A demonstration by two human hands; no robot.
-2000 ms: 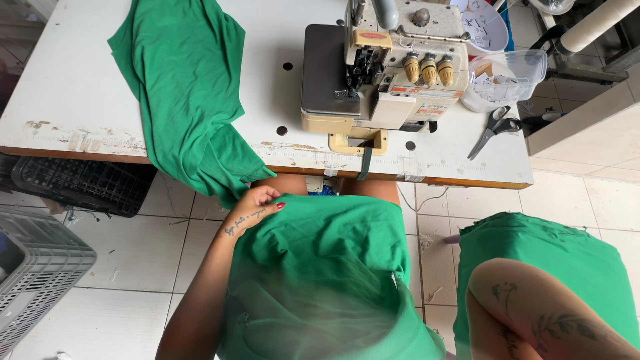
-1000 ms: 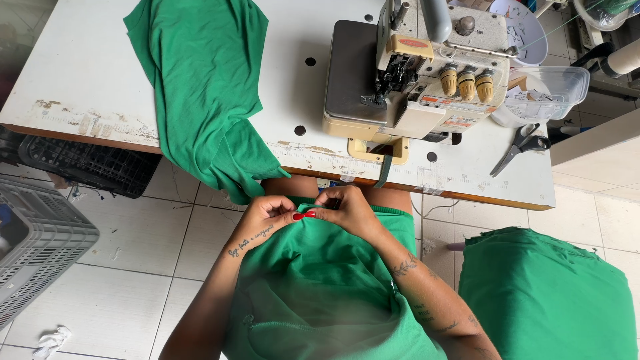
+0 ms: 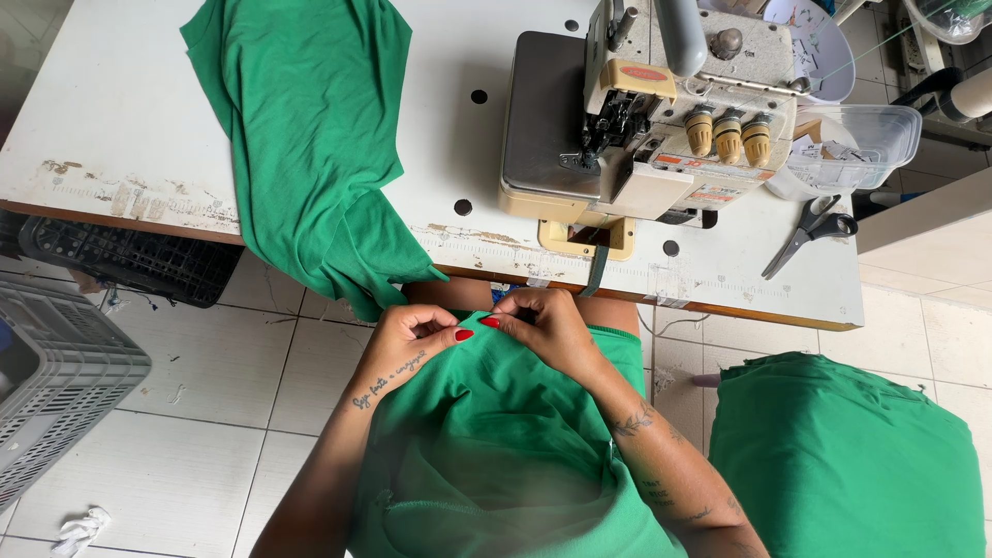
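Green fabric (image 3: 527, 403) lies over my lap. Its upper edge is pinched between thumb and fingers of my left hand (image 3: 422, 333) and, close beside it, of my right hand (image 3: 539, 322). The fingertips of both hands nearly meet at that edge. Another green fabric piece (image 3: 310, 132) lies on the white sewing table (image 3: 457, 256) and hangs over its front edge, just beyond my left hand. An overlock sewing machine (image 3: 651, 116) stands on the table, ahead and to the right of my hands.
Black-handled scissors (image 3: 810, 232) lie at the table's right end, near a clear plastic container (image 3: 852, 147) and a white bowl (image 3: 821, 46). A stack of green fabric (image 3: 845, 457) stands at the right. At the left are a grey plastic crate (image 3: 70, 387) and a black crate (image 3: 132, 263).
Two seconds ago my right arm reached over the fabric stack at the right; it has come in to my lap, and my right hand has taken hold of the fabric edge beside my left.
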